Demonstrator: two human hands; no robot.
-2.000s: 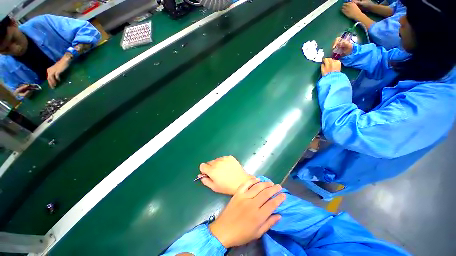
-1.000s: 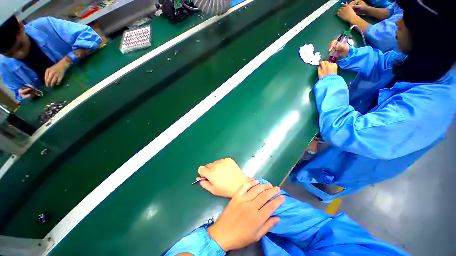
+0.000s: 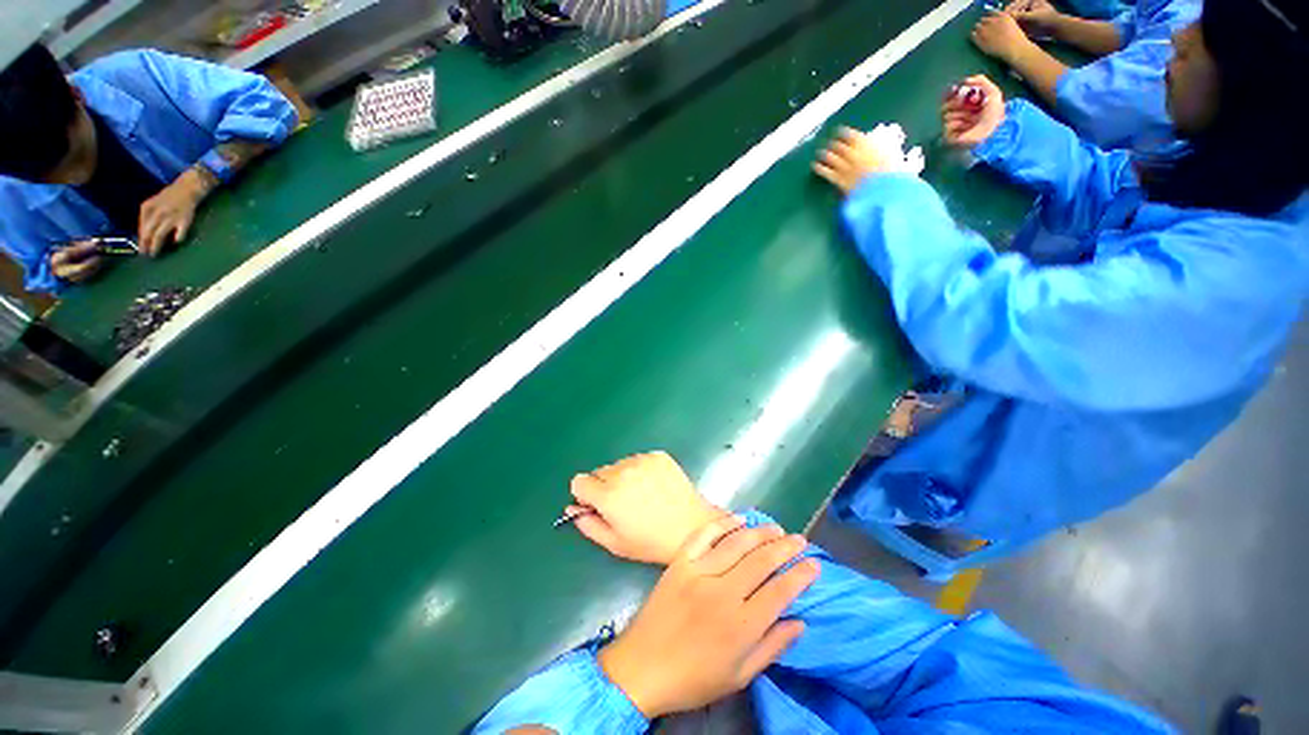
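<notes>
My right hand point(image 3: 642, 507) rests low over the glossy green bench top point(image 3: 503, 553), closed around tweezers point(image 3: 567, 518). Only a short dark tip of them sticks out to the left of the fingers; the rest is hidden in the hand. My left hand point(image 3: 711, 618) lies palm down across my right wrist and sleeve, fingers slightly spread, with nothing seen in it. A small dark unit point(image 3: 108, 639) sits on the green conveyor belt at the lower left, apart from my hands.
A white rail point(image 3: 474, 381) divides bench and belt. Small bits lie along the belt. A worker in blue point(image 3: 1091, 316) sits at the right by a crumpled white cloth point(image 3: 897, 148). Opposite are another worker point(image 3: 158, 115), a dark parts pile point(image 3: 148, 316) and a white tray point(image 3: 392, 111).
The dark unit and small bits on the belt have moved down and left. The right neighbour's hands have parted, one reaching left past the cloth towards the rail. My hands have stayed nearly still.
</notes>
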